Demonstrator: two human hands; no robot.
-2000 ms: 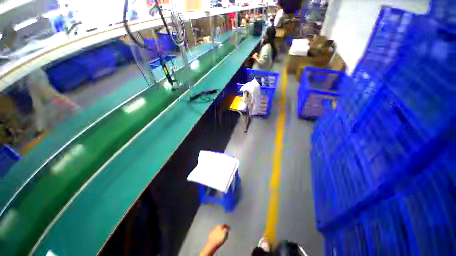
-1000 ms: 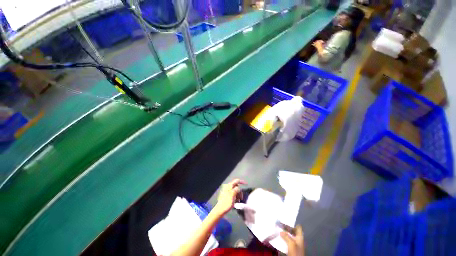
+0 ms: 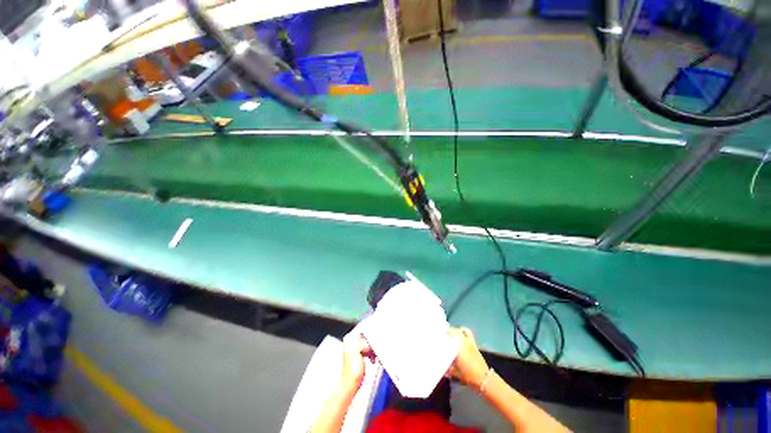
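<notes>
A white boxy housing with a black rounded end [image 3: 410,338] is held at the near edge of the pale green bench, its black end pointing away from me. My left hand [image 3: 356,351] grips its left side. My right hand [image 3: 463,355] grips its right side, the fingertips partly hidden by the housing. A hanging auto-feed screwdriver [image 3: 420,203] with a yellow label points down just beyond it. A loose black electric screwdriver [image 3: 554,287] lies on the bench to the right, with a looped cord [image 3: 537,334] and a second black piece [image 3: 610,338].
The green conveyor belt [image 3: 296,182] runs behind the bench edge. A grey metal post [image 3: 664,190] stands at the right, with thick black hose [image 3: 676,114] looped above. A white label [image 3: 180,232] lies on the bench at left. The white-topped stool [image 3: 317,385] is beside my left forearm.
The view has turned left to face the bench. The white housing, held low over the aisle a second ago, is now at the bench edge between both hands.
</notes>
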